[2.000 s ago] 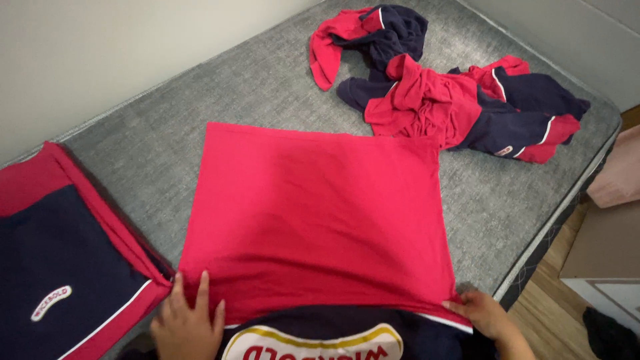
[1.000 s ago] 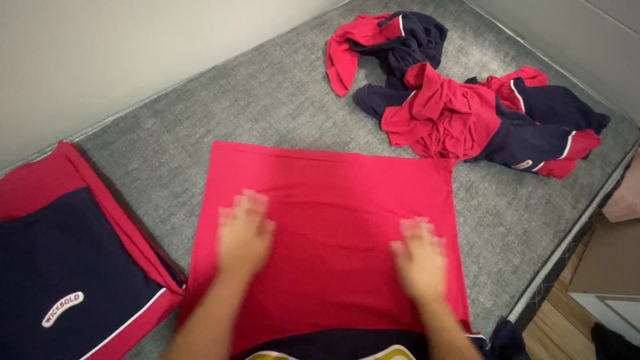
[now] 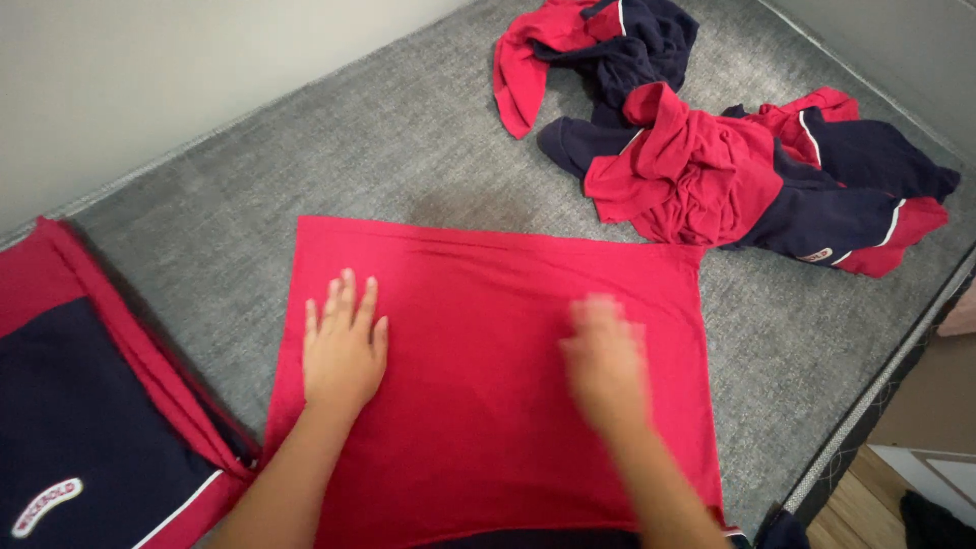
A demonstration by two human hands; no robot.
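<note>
A red and navy shirt [image 3: 473, 366] lies spread on the grey mattress, its red part facing up with faint creases near the far edge. My left hand [image 3: 343, 343] rests palm down on the left side of the red cloth, fingers spread. Over the right side of the same cloth is my right hand [image 3: 606, 358], blurred; whether it touches the fabric cannot be told. Neither hand grips anything. The shirt's navy part shows only as a strip at the bottom edge of the view.
Folded red and navy garments [image 3: 69, 381] lie at the left, against the spread shirt. Crumpled garments [image 3: 701, 175] of the same colours sit at the far right. The grey mattress [image 3: 366, 145] meets a wall at the back; its right edge drops toward a wooden floor [image 3: 854, 496].
Two seconds ago both hands were at the shirt's near corners; they have since moved up onto the red cloth. The navy part with its lettered badge has mostly left the view.
</note>
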